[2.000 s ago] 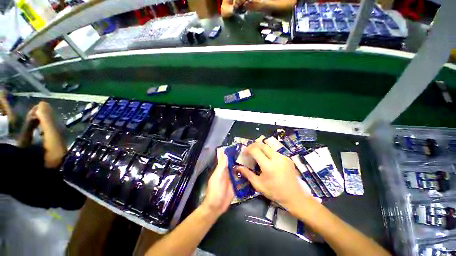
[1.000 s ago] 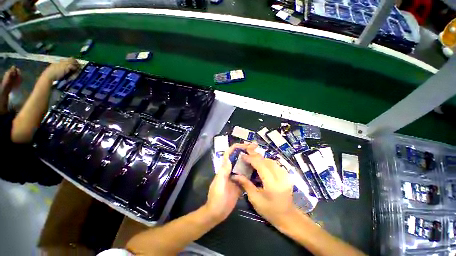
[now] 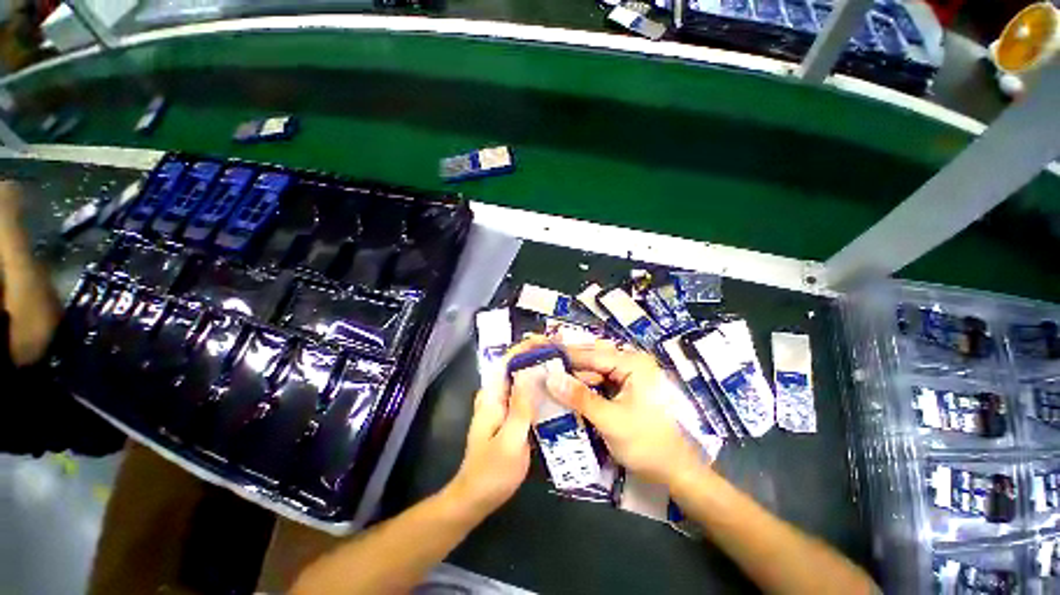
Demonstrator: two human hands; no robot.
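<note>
A part-built phone is held between my two hands over the dark bench mat. Its dark blue rim shows at the top end, with a pale screen and a blue and white keypad area below. My left hand grips its left side. My right hand has its thumb on the screen and its fingers at the top edge. Several mainboards with displays lie in a pile behind and to the right of my hands; one lies apart at the right. My hands hide part of the pile.
A black blister tray at left holds several blue phone housings in its back row. A clear blister tray with small board assemblies stands at right. Behind runs a green conveyor belt carrying spaced phone units. Another person's arm is at far left.
The part-built phone has turned so its screen and keypad area face up between my hands. The phone units on the belt stand further left. The other person's hand has left the black tray's back corner.
</note>
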